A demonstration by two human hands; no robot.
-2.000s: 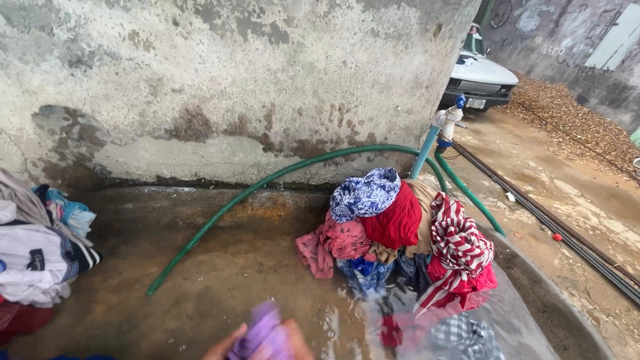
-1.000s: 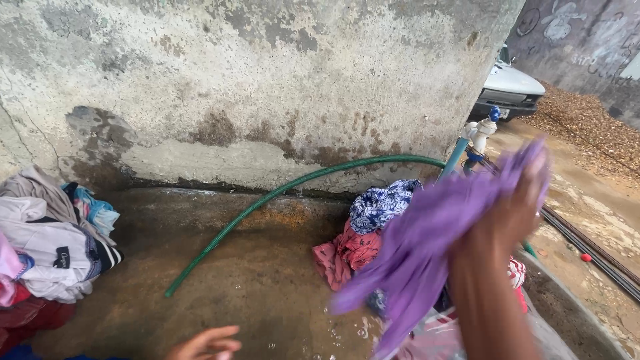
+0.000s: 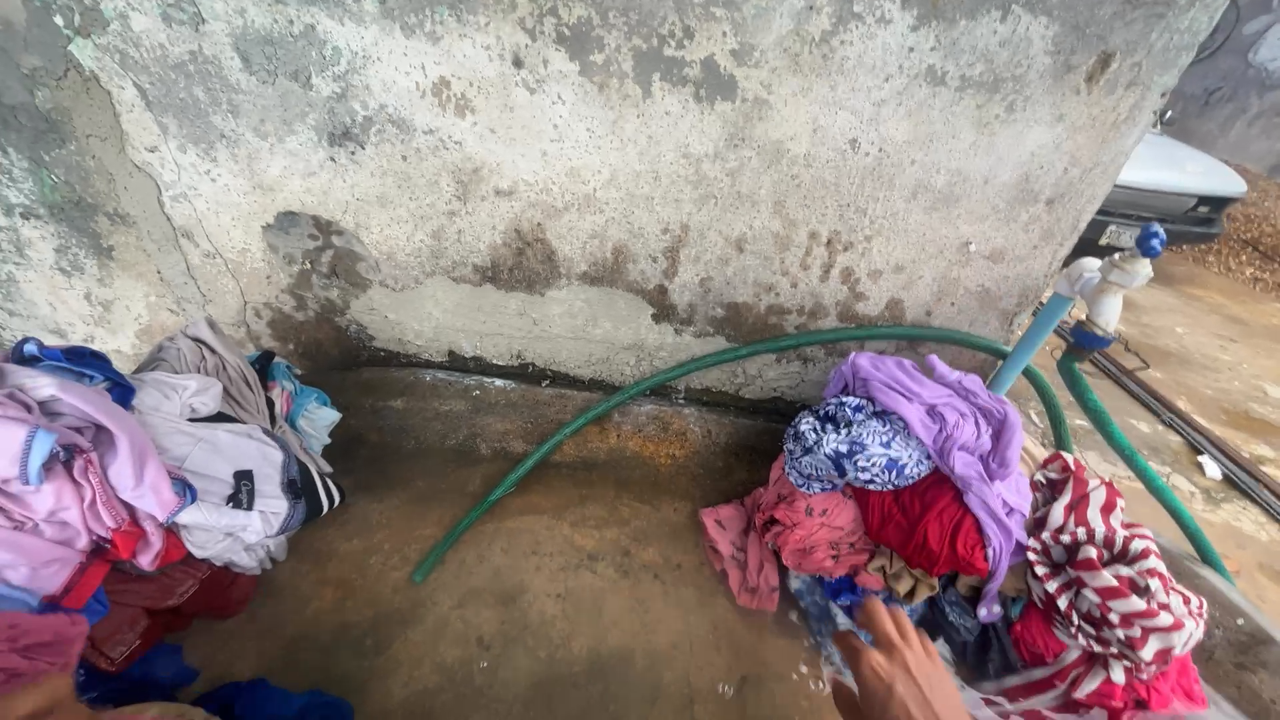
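My right hand is at the lower right with its fingers apart, just below a heap of wet clothes. A purple cloth lies on top of that heap, over a blue-and-white patterned cloth and a red cloth. To their left is a salmon-pink cloth; to their right, a red-and-white striped cloth. At the bottom left edge a blurred part of my left hand shows beside a second clothes pile with a pink garment and a white garment; its fingers are not clear.
A green hose arches over the wet concrete basin floor. It comes from a white plastic tap on a blue pipe at the right. A stained wall stands behind. Farther off is a white vehicle.
The purple cloth, in my raised right hand one second ago, now lies on the right heap, let go. My right hand has come down, and my left hand has moved to the left.
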